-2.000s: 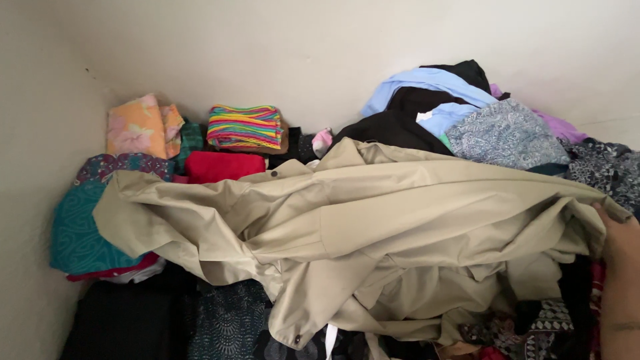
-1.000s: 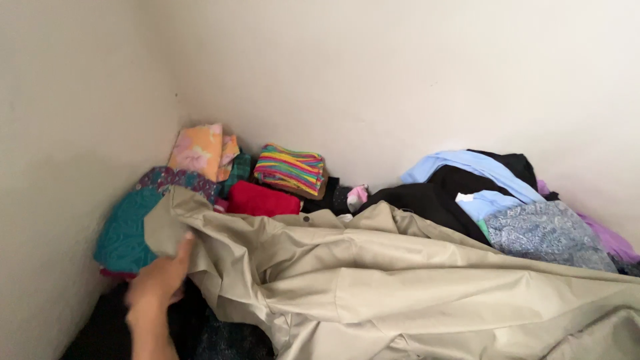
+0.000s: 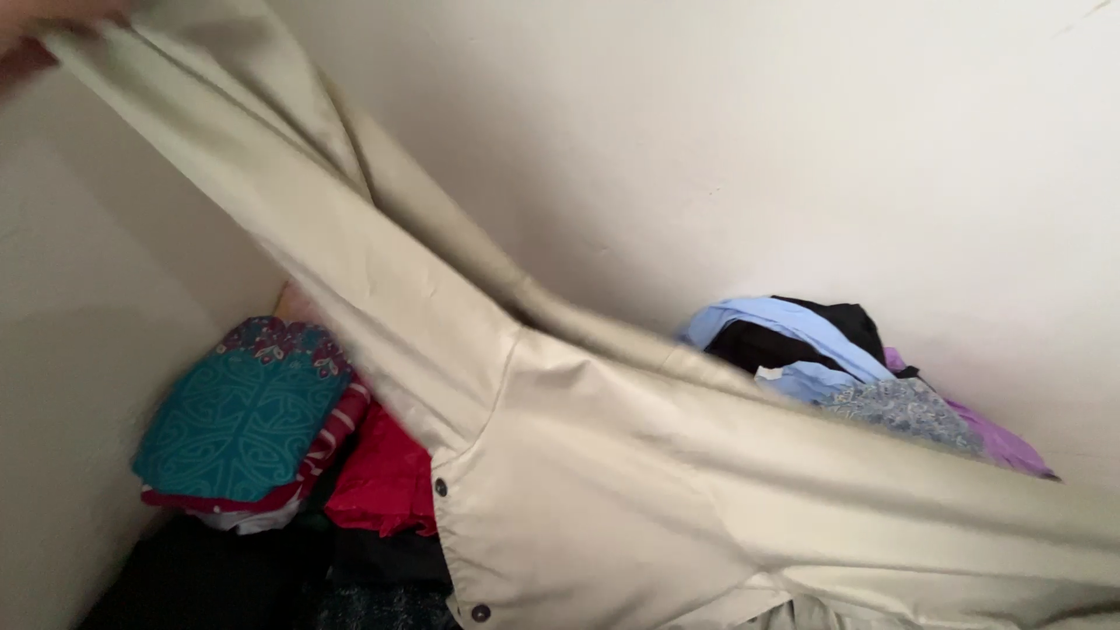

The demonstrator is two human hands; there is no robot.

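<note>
A beige buttoned garment stretches across the view, from the upper left corner down to the right edge. My left hand, blurred and cut off by the frame at the upper left, is shut on one end of a sleeve and holds it raised. Dark buttons run along the garment's lower left edge. The garment's right part runs out of view, and my right hand does not show.
Teal patterned folded cloth lies at left against the wall, beside red cloth. Black cloth is below. Light blue, black, grey patterned and purple clothes are heaped behind the garment at right.
My left hand has moved up from the garment's left end, lifting the sleeve off the clothes. Two seconds ago the garment lay across the piles with a hand at its right end.
</note>
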